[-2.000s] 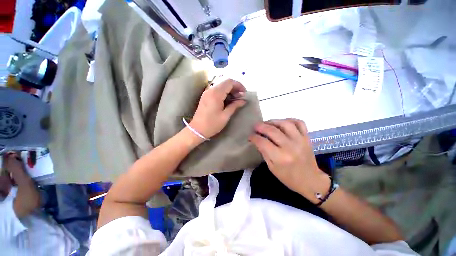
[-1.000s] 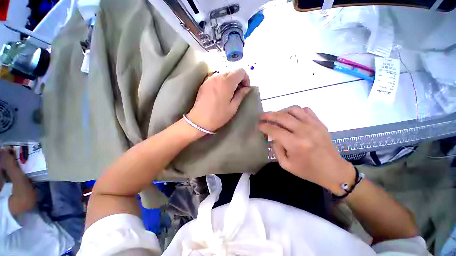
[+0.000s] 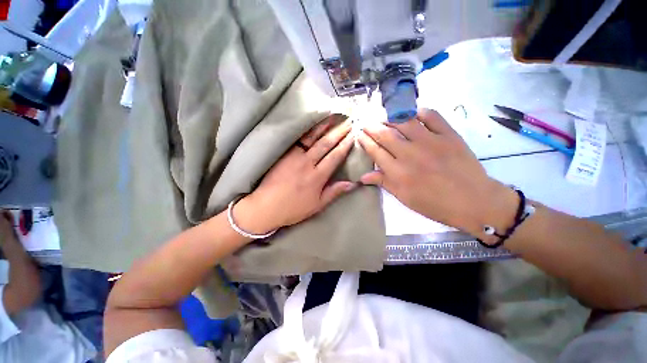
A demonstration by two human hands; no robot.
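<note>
An olive-khaki garment panel (image 3: 234, 92) is spread over the table from the far left to below the needle area, with deep folds. My left hand (image 3: 301, 174) lies flat on it, fingertips at the brightly lit presser foot (image 3: 355, 88). My right hand (image 3: 426, 166) lies at the panel's right edge, fingers spread, fingertips near the foot and just below the grey-blue cylinder (image 3: 399, 96). The thumbs nearly meet. The glare hides what the fingertips press on. The white sewing machine head (image 3: 305, 28) stands above the hands.
Blue (image 3: 546, 138) and pink-red (image 3: 543, 124) pointed tools lie right, beside a printed white label (image 3: 587, 152) and crumpled clear plastic (image 3: 628, 106). A measuring tape (image 3: 433, 250) runs along the front edge. A dark panel (image 3: 582, 32) is upper right. A person's arm (image 3: 20, 266) shows far left.
My right hand has moved from the panel's lower right edge up to the presser foot. My left hand has flattened out. The view has shifted, so the machine head appears further right.
</note>
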